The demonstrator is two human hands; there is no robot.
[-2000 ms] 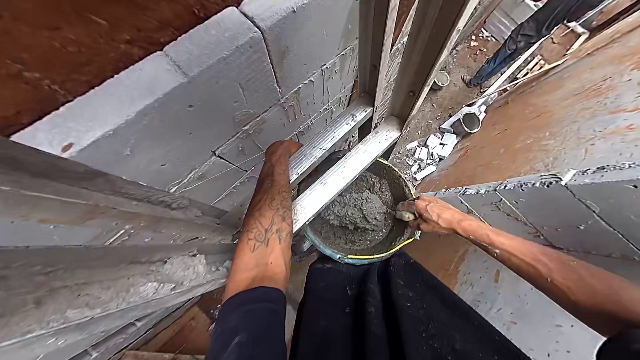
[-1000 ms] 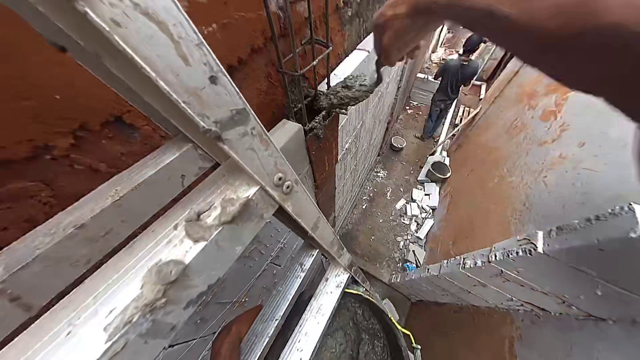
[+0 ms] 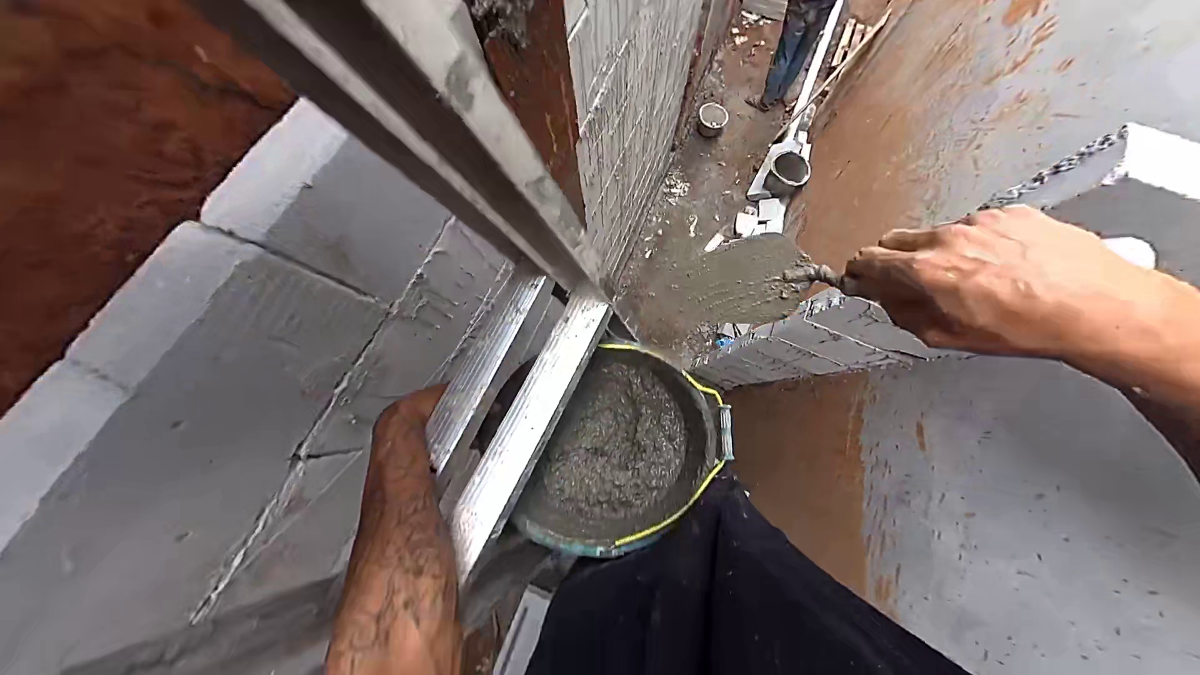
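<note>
My right hand (image 3: 956, 267) grips the handle of a mortar-smeared trowel (image 3: 741, 281), held out to the right above a bucket. Wet grey mortar (image 3: 619, 445) lies in the bucket (image 3: 720, 422), which has a yellow cord or edge around its rim and stands against an aluminium ladder's rungs (image 3: 530, 422). My left hand (image 3: 417, 408) reaches behind the ladder's outer rung; its fingers are mostly hidden, so its hold does not show. Dark trousers are just below the bucket.
A grey block wall (image 3: 234, 347) rises at the left, beside red earth. The ladder's side rail (image 3: 487, 141) slants across the top. Another block wall (image 3: 825, 337) stands at the right. Far below are buckets (image 3: 712, 119), broken blocks (image 3: 764, 216) and a person's legs (image 3: 792, 52).
My right hand has come away from beside the rebar cage, where the trowel carried mortar, to the right of the bucket. The view has tilted back down.
</note>
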